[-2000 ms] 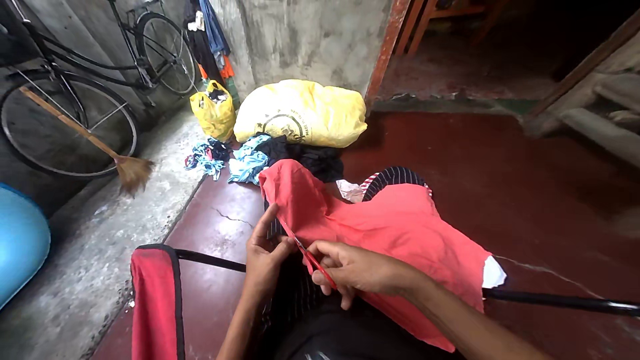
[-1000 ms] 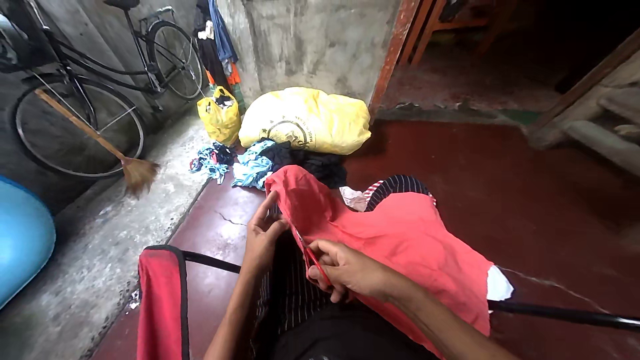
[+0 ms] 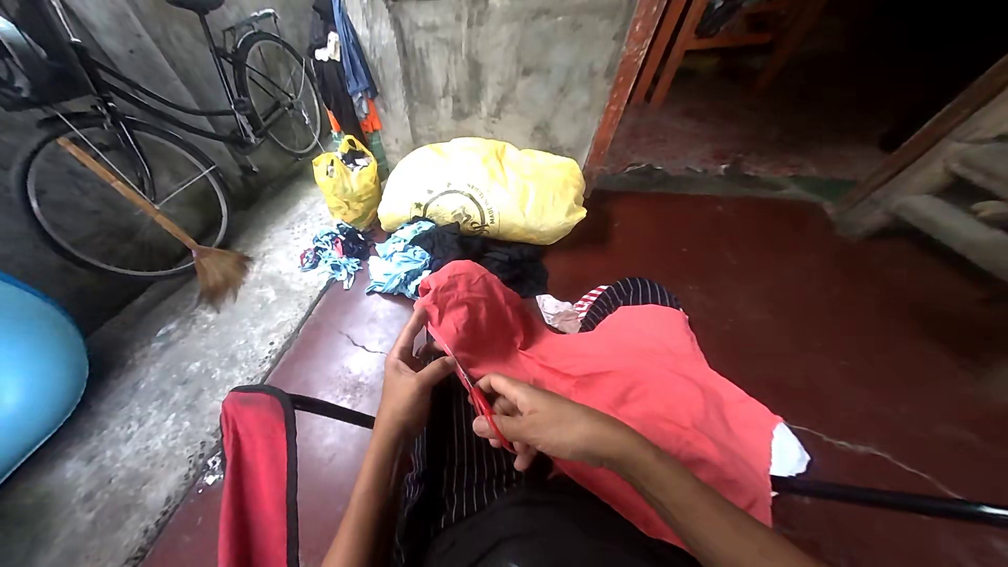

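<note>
Coral-red fabric (image 3: 622, 362) lies across my lap and reaches toward the floor. My left hand (image 3: 411, 378) pinches its left edge between thumb and fingers. My right hand (image 3: 543, 421) has its fingers in the handles of red-handled scissors (image 3: 482, 405). The scissors point up and left, with their blades at the fabric edge beside my left thumb; how far the blades are apart cannot be told. Black pinstriped cloth (image 3: 465, 449) shows beneath my hands, and another striped piece (image 3: 634, 298) lies behind the red fabric.
Blue cloth scraps (image 3: 400, 264) and black cloth (image 3: 516, 268) lie before a large yellow sack (image 3: 484, 185). A yellow plastic bag (image 3: 348, 185), broom (image 3: 220, 272), bicycle (image 3: 130, 189) and blue inflatable (image 3: 35, 370) are at left. A red fabric-covered armrest (image 3: 256, 472) stands near my left arm.
My left hand has shifted along the fabric's left edge, its fingers now nearer the upper part. The scissors remain in my right hand at that edge.
</note>
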